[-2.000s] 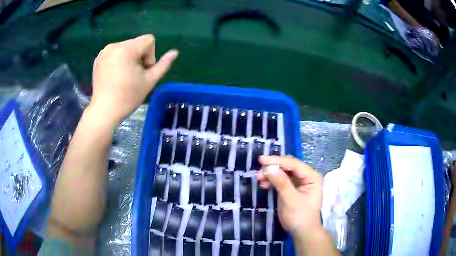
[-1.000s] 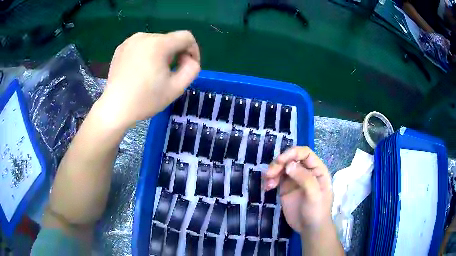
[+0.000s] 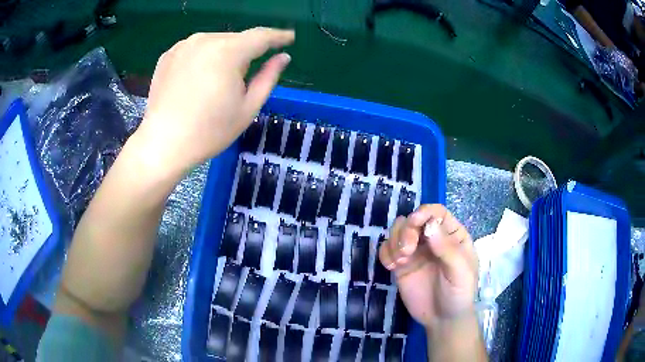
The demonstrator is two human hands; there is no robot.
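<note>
A blue parts tray (image 3: 200,261) holds many black curved plastic parts (image 3: 308,247) in slanted rows, with pale liner between them. Small shiny dots show near the top ends of several parts. My left hand (image 3: 205,99) is raised over the tray's upper left corner, thumb and index finger apart, with nothing visible between them. My right hand (image 3: 433,265) is over the tray's right side, fingers curled and thumb near the index finger. A whitish patch shows on a right fingertip. Whether it pinches a tiny fitting cannot be seen.
A small-hardware tray (image 3: 49,233) with dark specks is at the far left, beside a clear plastic bag (image 3: 81,134). At right are a tape roll (image 3: 525,185), white crumpled tissue (image 3: 503,247) and stacked blue trays (image 3: 621,283). A green belt (image 3: 424,85) lies beyond; a person's arm shows at upper right.
My left hand has moved right to above the tray's upper left corner, and its thumb and index finger have parted since one second ago. My right hand has shifted slightly right.
</note>
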